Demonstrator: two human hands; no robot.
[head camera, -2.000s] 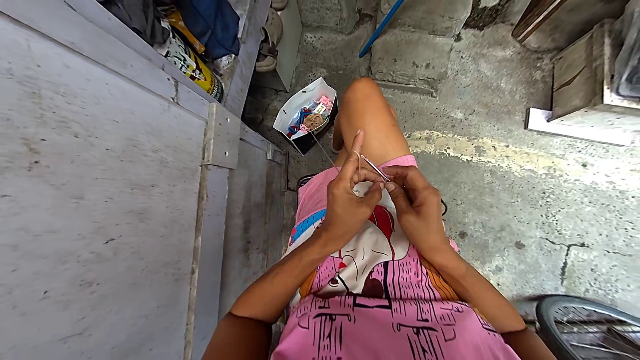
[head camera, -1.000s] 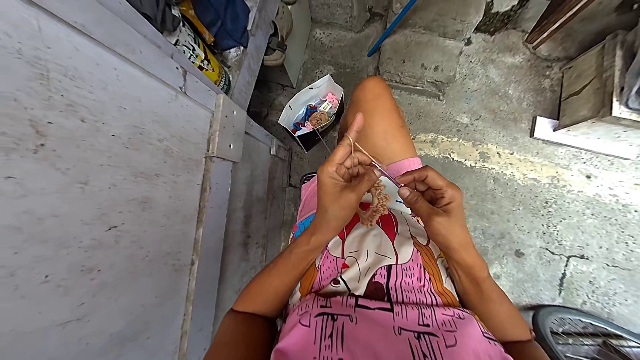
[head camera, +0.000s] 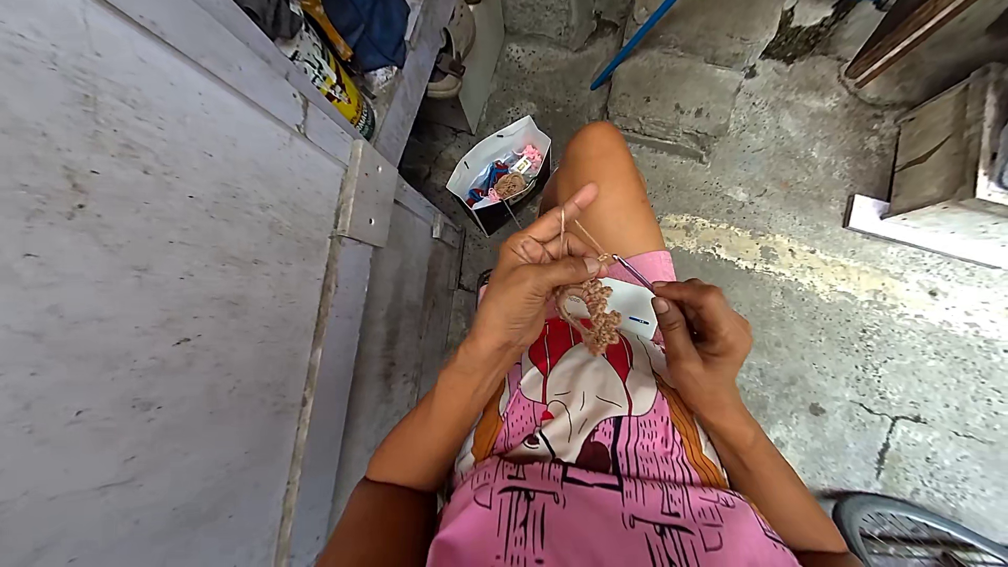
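Observation:
My left hand (head camera: 539, 272) pinches the top of a tan crochet piece (head camera: 600, 319) between thumb and finger, with yarn looped around its raised index finger. The ruffled piece hangs below that hand over my lap. In my right hand (head camera: 701, 331) is a metallic crochet hook (head camera: 632, 272), its tip at the yarn by the left fingertips. Behind the crochet piece, a white card or phone-like flat object (head camera: 634, 303) lies on my thigh. A ball of tan yarn (head camera: 510, 185) sits in a paper bag (head camera: 482, 157), and a strand runs from the bag toward my left hand.
A pale painted wooden panel (head camera: 173, 276) stands close on the left. Shoes (head camera: 447, 67) are beside the shelf at the top. A blue pole (head camera: 634, 43) leans above my knee. A wooden box (head camera: 933, 150) stands at right, and a bicycle wheel (head camera: 921, 528) at lower right.
The crochet piece, hidden at first, hangs in view below my left hand. My left index finger has straightened since one second ago. The white flat object on my lap shows more plainly.

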